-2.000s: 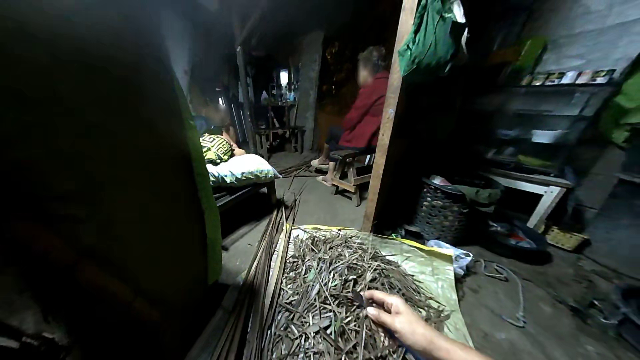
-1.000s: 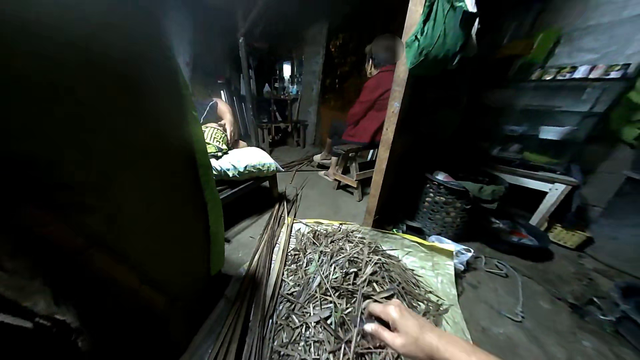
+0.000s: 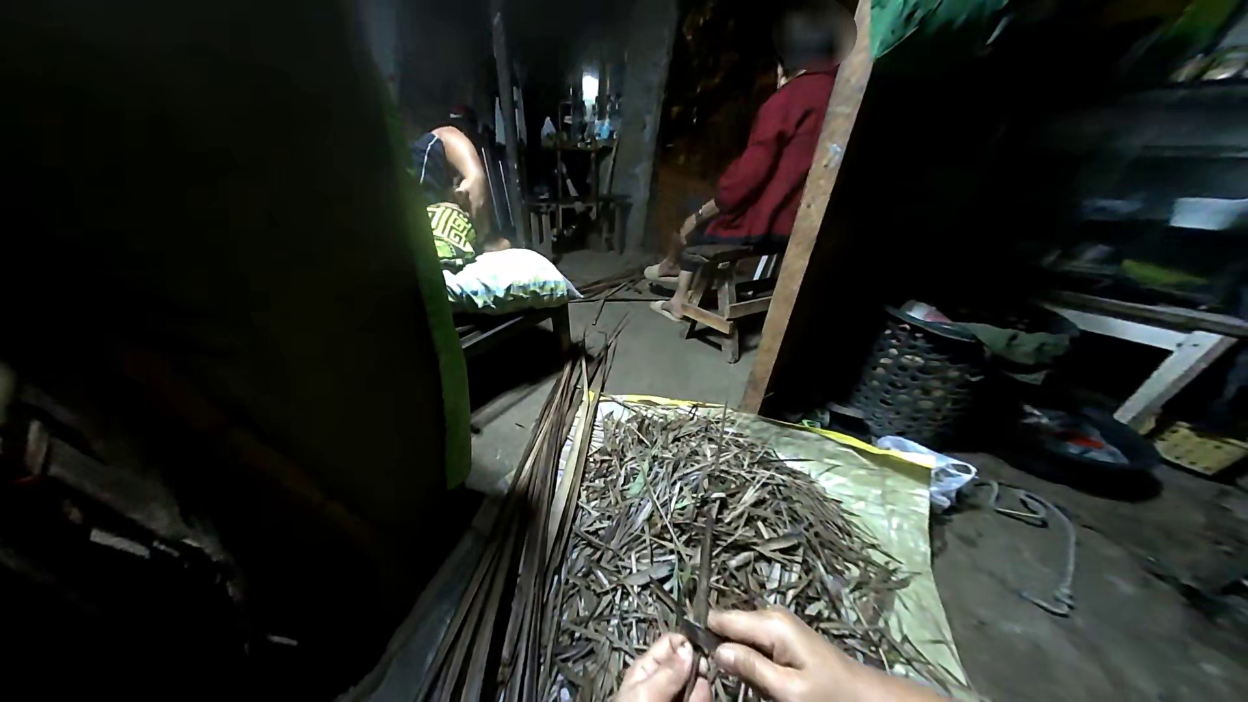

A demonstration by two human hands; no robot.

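Observation:
Both of my hands are low in the head view, close together above a heap of short dry leaf strips (image 3: pixel 741 507). My left hand (image 3: pixel 665 673) pinches a thin brown dry leaf strip (image 3: pixel 704 565) that stands up from the fingers. Just to its right, my right hand (image 3: pixel 785 653) grips a small dark blade-like piece (image 3: pixel 698 634) against the strip; its exact kind cannot be told. A bundle of long dry leaf strips or sticks (image 3: pixel 522 517) lies along the left side of the heap. Under the heap is a pale sheet with a yellow edge (image 3: pixel 902 507).
A wooden post (image 3: pixel 814 205) rises beyond the sheet. A person in a red top (image 3: pixel 780 156) sits on a wooden stool (image 3: pixel 717 317); another person (image 3: pixel 463 166) is behind a pillow (image 3: pixel 512 280). At right are a woven basket (image 3: pixel 916 375), a plastic bag (image 3: pixel 941 473) and a rope (image 3: pixel 1068 556).
My left hand has come into view at the bottom, beside my right hand. A leaf strip now stands between them. The person behind the pillow has leaned forward.

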